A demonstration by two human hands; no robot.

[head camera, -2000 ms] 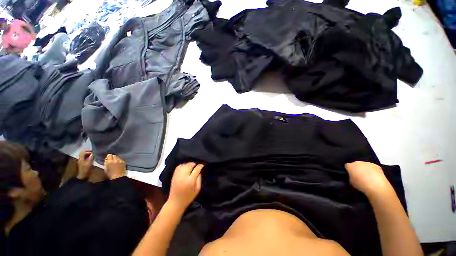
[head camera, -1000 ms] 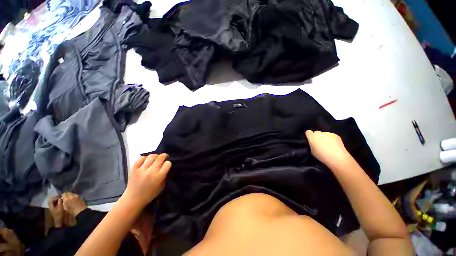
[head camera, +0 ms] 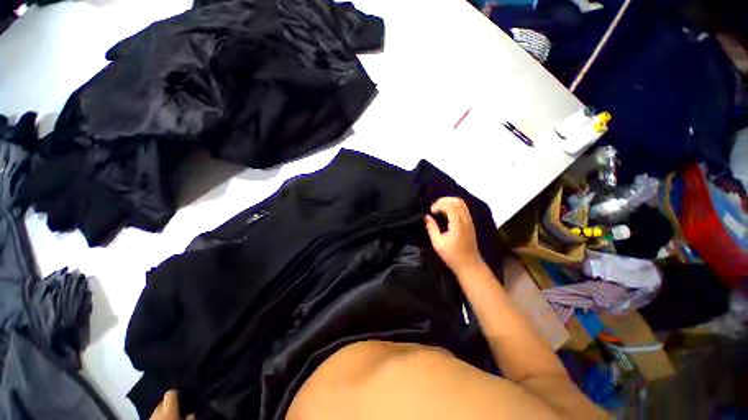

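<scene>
A black garment point(head camera: 328, 193) lies in front of me, its small pale neck label on the far edge and shiny lining folds nearer my body. My right hand point(head camera: 453, 234) is at its right side, thumb and fingers pinching the cloth. My left hand point(head camera: 170, 408) is at its lower left edge, mostly cut off by the bottom of the picture; its grip cannot be seen.
A pile of black garments point(head camera: 221, 82) lies on the far side of the white table point(head camera: 426, 49). Grey garments point(head camera: 41, 361) are at left. A red stick point(head camera: 462, 118), dark pen point(head camera: 518, 134) and white cylinders point(head camera: 578, 127) are at right. An open cardboard box point(head camera: 548, 242) stands beyond the edge.
The view has swung right, showing the boxes and floor. The black garment now appears slanted. The neighbouring worker has left the view, and my left hand is now mostly cut off.
</scene>
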